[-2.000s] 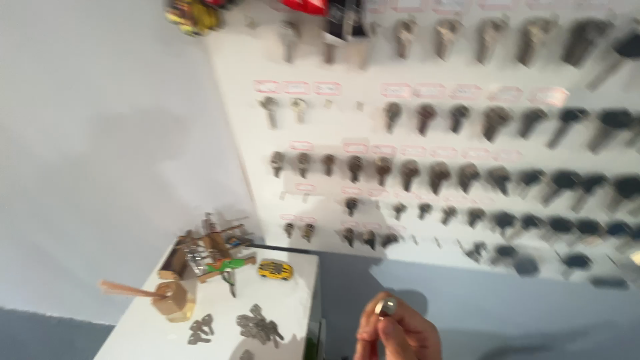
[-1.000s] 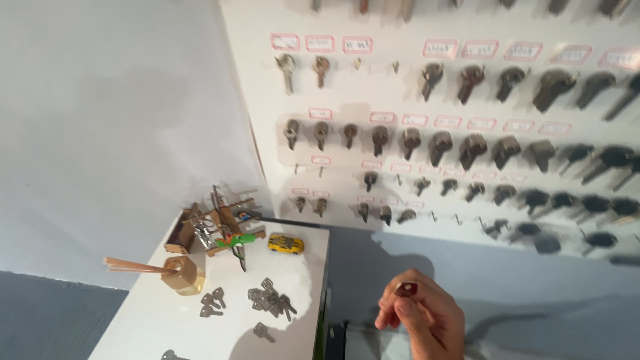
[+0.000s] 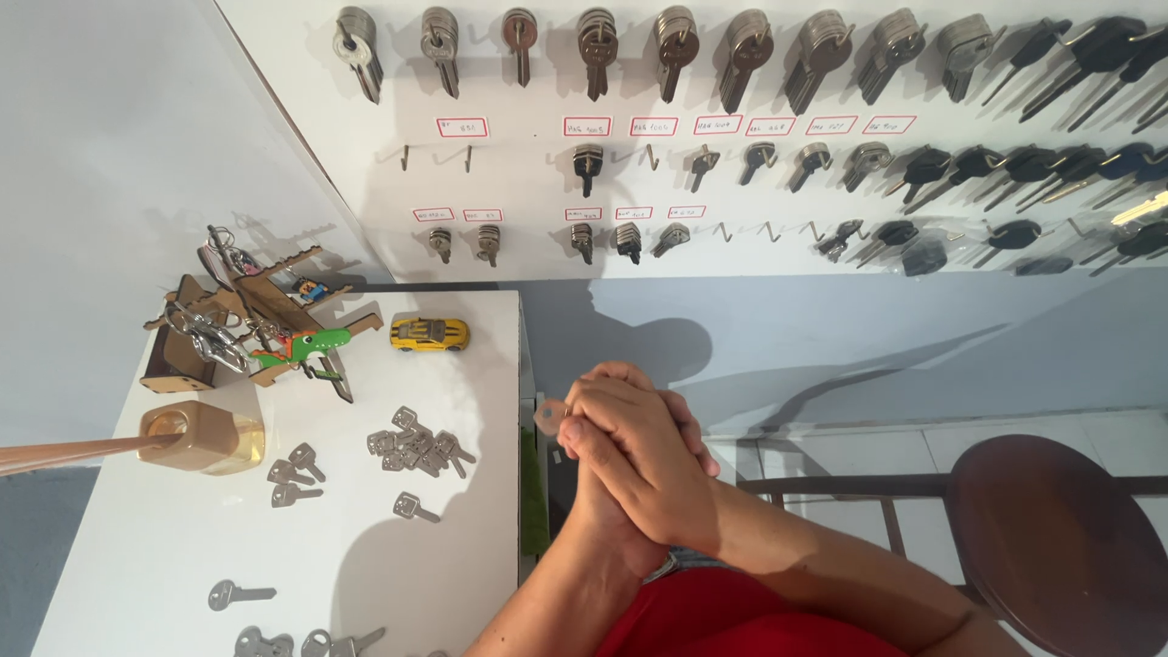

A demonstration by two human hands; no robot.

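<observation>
My right hand (image 3: 652,465) lies over my left hand (image 3: 623,372), and the two are clasped together right of the white table's edge. A copper-coloured key's round head (image 3: 549,415) sticks out at the left, by the right thumb and forefinger; its blade is hidden. The left hand's fingers curl around the right hand, and its palm is covered. On the table nearest the hands lie a pile of silver key blanks (image 3: 420,447) and a single blank (image 3: 416,507).
The white table (image 3: 456,584) also bears more key blanks (image 3: 297,465), a yellow toy car (image 3: 430,334), a reed diffuser (image 3: 196,438) and a wooden stand (image 3: 274,301) with keyrings. Keys hang on a white wall board (image 3: 538,109). A brown stool (image 3: 1049,538) stands right.
Earlier, one hand was in view, holding a small thing between its fingertips. Now both hands are clasped, with a key's head showing. The view has shifted.
</observation>
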